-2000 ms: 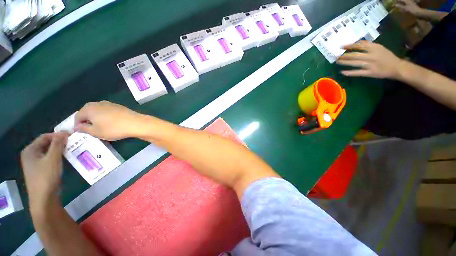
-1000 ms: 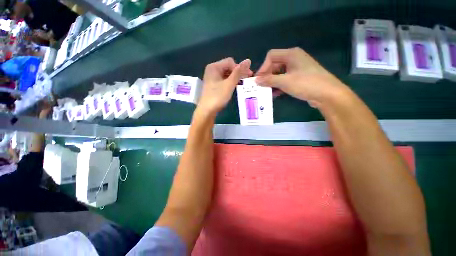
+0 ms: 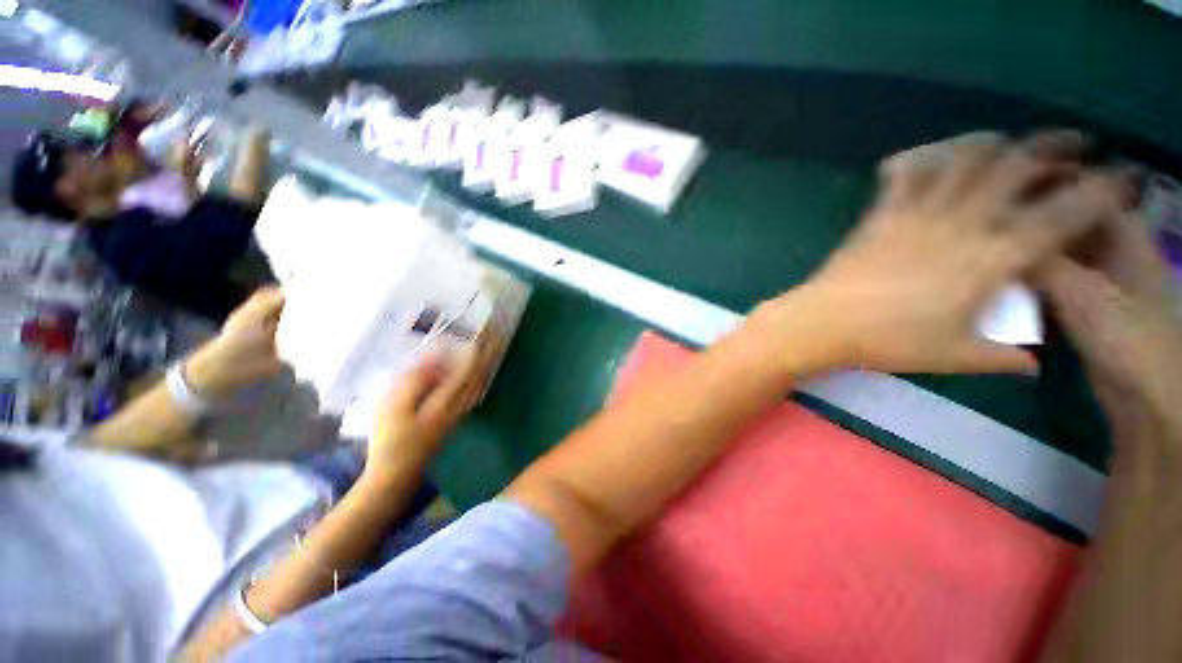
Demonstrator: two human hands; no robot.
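A small white patch, likely a retail box point(image 3: 1011, 315), shows between my hands above the conveyor at the right; the rest of it is hidden. My left hand point(image 3: 953, 253) is blurred, its fingers stretched over the patch and its thumb below. My right hand point(image 3: 1112, 292) is close against it at the right edge, partly covered by the left fingers and blurred. The grip of each hand is unclear. A row of white retail boxes with purple pictures point(image 3: 557, 171) lies on the dark green belt at upper left; the nearest point(image 3: 651, 161) lies turned.
The pale metal rail point(image 3: 933, 421) runs between the belt and the red foam mat point(image 3: 830, 531) under my forearms. At left, a person's hands hold a stack of white cartons point(image 3: 389, 292) over the bench. Another person point(image 3: 156, 246) is farther back. A box edge point(image 3: 1167, 240) shows at far right.
My view has swung left, and my hands now appear at the right, overlapping. The box between them is mostly covered. The neighbouring person's white stack is now held in two hands.
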